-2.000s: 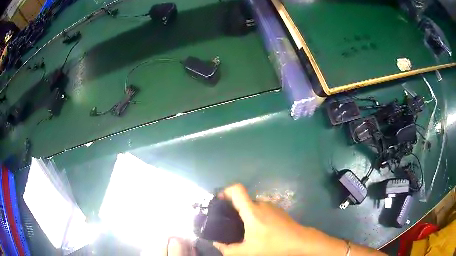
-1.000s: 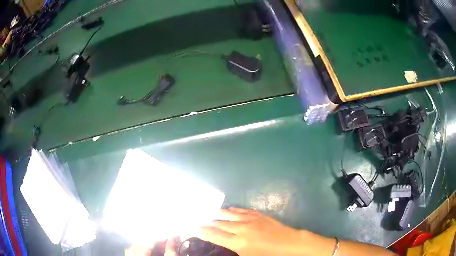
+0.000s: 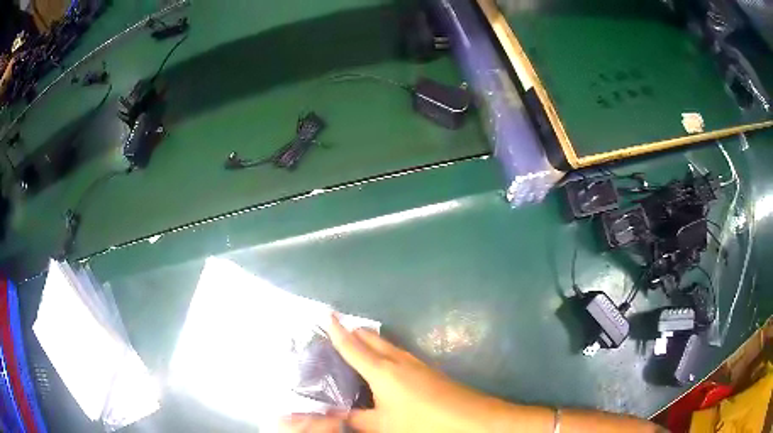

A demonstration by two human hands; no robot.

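Note:
My right hand [image 3: 386, 376] reaches in from the lower right and holds a black power adapter [image 3: 326, 372] with shiny clear film over it. My left hand [image 3: 318, 421] shows only as fingertips at the bottom edge, touching the lower side of the adapter; the rest is cut off. Under and beside them lies a glaring white stack of poly bags [image 3: 229, 338]. A second whitish fanned pile of bags [image 3: 93, 347] lies further left.
Loose adapters [image 3: 606, 320] with tangled cords lie at right. A green conveyor belt [image 3: 254, 76] carries scattered adapters at upper left. A bluish divider strip [image 3: 500, 110] adjoins a framed green board [image 3: 627, 51]. A blue bin [image 3: 17, 364] is at far left.
The adapter, bare and black in my right hand two seconds ago, now shows under clear film. My right hand has moved left and curled around it. Adapters on the belt have shifted right.

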